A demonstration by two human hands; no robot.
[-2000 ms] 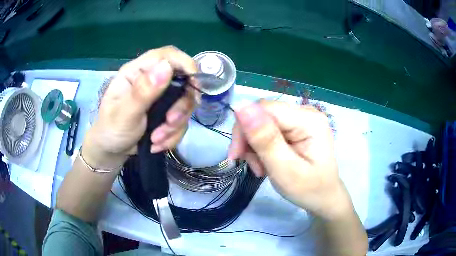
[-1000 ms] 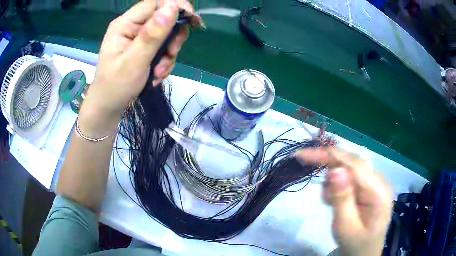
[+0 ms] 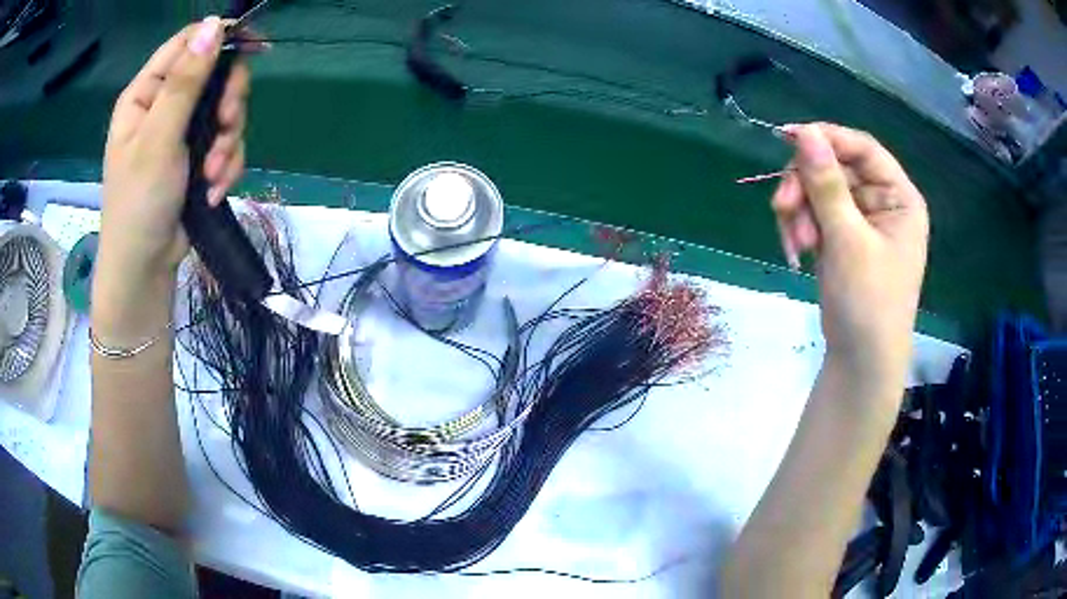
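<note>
My left hand [image 3: 176, 152] is raised at the upper left, closed around a soft black sleeve [image 3: 232, 257] that hangs down tilted. A silvery metal band [image 3: 307, 314] sticks out of the sleeve's lower end. My right hand [image 3: 848, 211] is raised at the upper right, thumb and fingertips pinched on a thin wire [image 3: 766, 177] with a coppery end. A thick U-shaped black wire bundle [image 3: 410, 541] with frayed reddish copper ends lies on the white bench. Curved metal bands [image 3: 427, 454] lie nested inside it, around a blue-and-white can [image 3: 445, 252] with a silver top.
A green belt [image 3: 585, 152] crosses behind the bench, with black assemblies [image 3: 433, 64] on it. A fan [image 3: 21, 307] and a green spool [image 3: 80, 272] are at the left edge. Black sleeves [image 3: 895, 491] and a blue bin [image 3: 1035, 433] are at the right.
My left hand has moved left with the sleeve. My right hand has risen from over the bundle's frayed end to above the belt and now pinches a wire. The view has shifted.
</note>
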